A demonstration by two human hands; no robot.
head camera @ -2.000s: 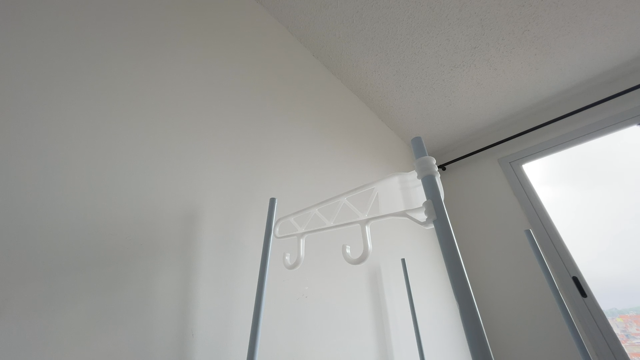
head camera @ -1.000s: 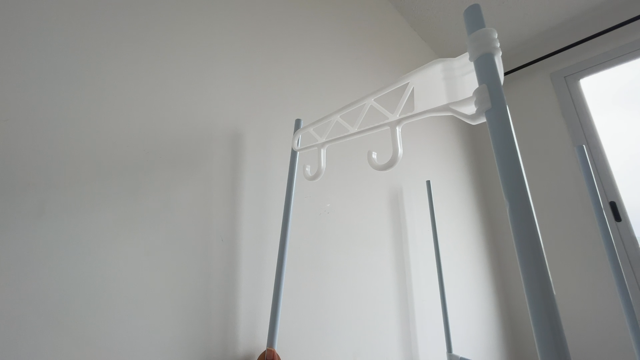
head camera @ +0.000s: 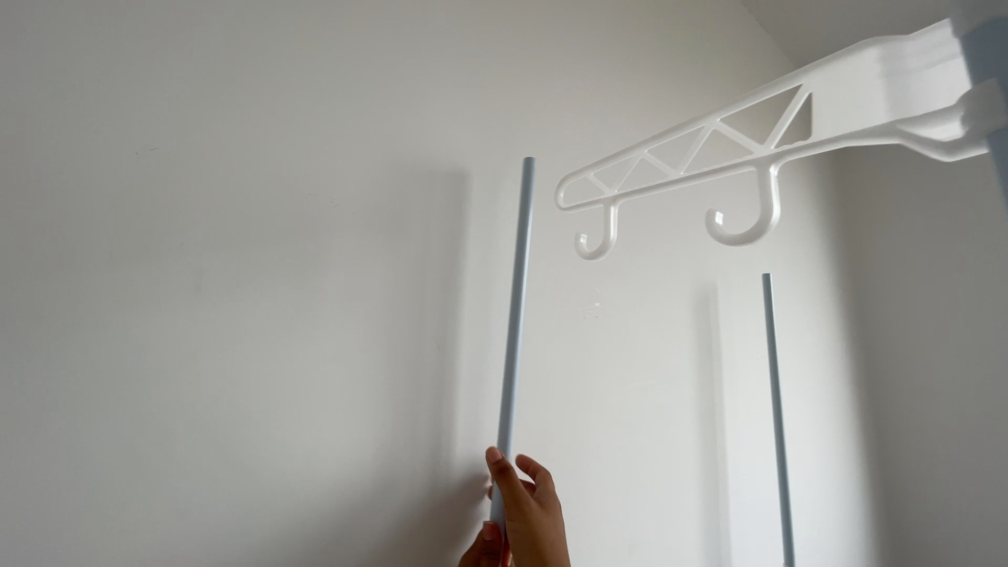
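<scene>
Both my hands are at the bottom centre, around the lower visible part of a light blue pole (head camera: 516, 315) that stands nearly upright, tilted slightly. My right hand (head camera: 531, 504) pinches the pole between thumb and fingers. Below and left of it, my left hand (head camera: 482, 547) shows only in part, its thumb against the pole. A bit of something reddish shows between the hands. To the right of the pole's top, apart from it, a white plastic arm with hooks (head camera: 685, 157) reaches from a thicker blue post (head camera: 988, 59) at the right edge.
Another thin blue pole (head camera: 776, 417) stands farther back at the right. A pale wall (head camera: 236, 315) lies close behind the poles, meeting a second wall at the right and the ceiling at the top right.
Both hands have come into view on the left pole. The view has moved closer, and the window has left it at the right.
</scene>
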